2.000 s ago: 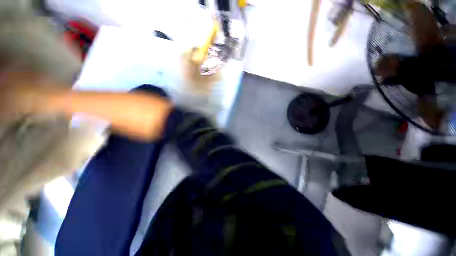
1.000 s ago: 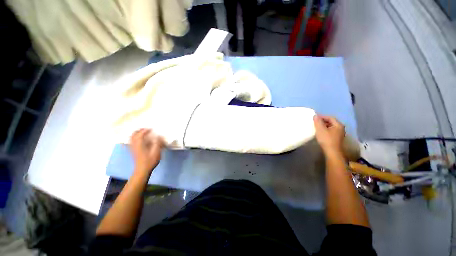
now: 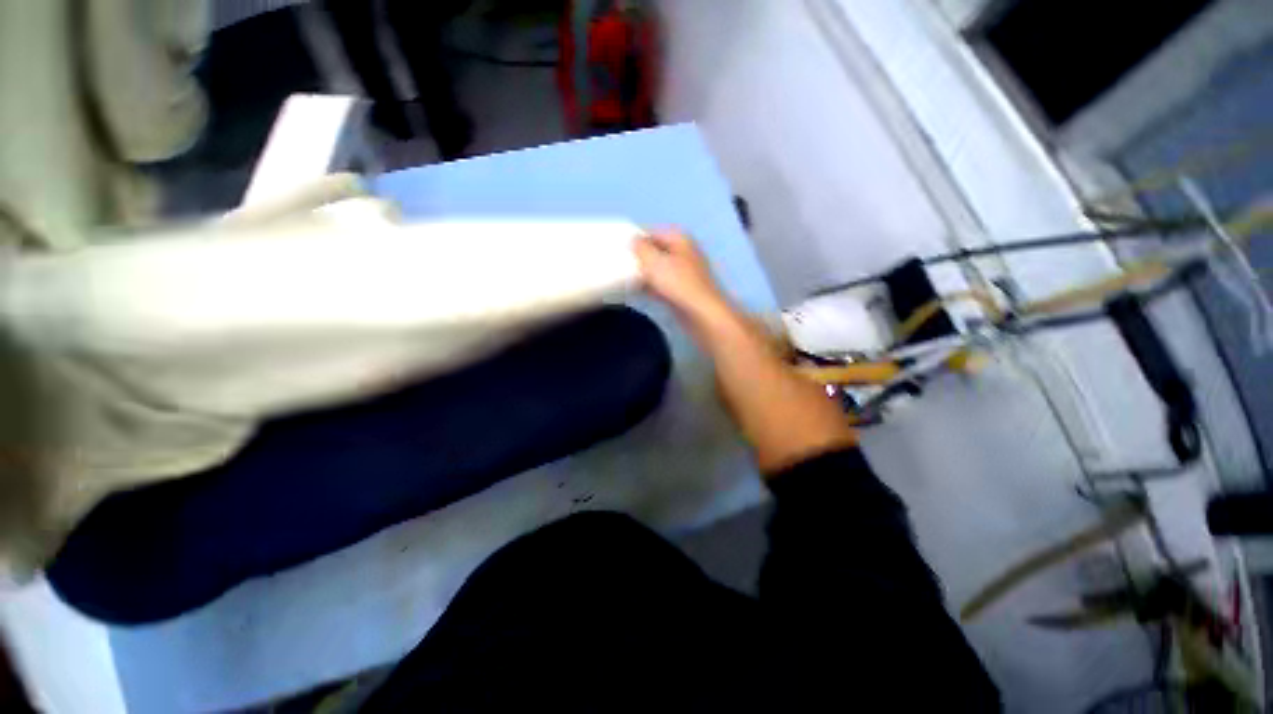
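A cream jacket point(image 3: 210, 321) lies stretched across the left of the view, its sleeve point(image 3: 461, 265) pulled out toward the right and blurred. My right hand point(image 3: 673, 268) grips the sleeve end, above the blue table point(image 3: 559, 179). The navy padded board point(image 3: 405, 467) lies bare in front of the sleeve, with its rounded right end showing. My left hand is not clearly in view; the left edge is blurred cloth. The steam iron point(image 3: 845, 391) is partly visible past the table's right end, behind my right forearm.
A white bar point(image 3: 300, 147) rises at the table's far side. Cream garments point(image 3: 140, 84) hang at the upper left. A person's dark legs point(image 3: 419, 70) and a red object point(image 3: 609, 70) are beyond the table. Yellow and white lines point(image 3: 1005, 307) run along the white wall at right.
The view has turned right. The sleeve, which covered the navy board, is now off it and stretched along its far side. My right hand still holds the sleeve end; my left hand has left clear view.
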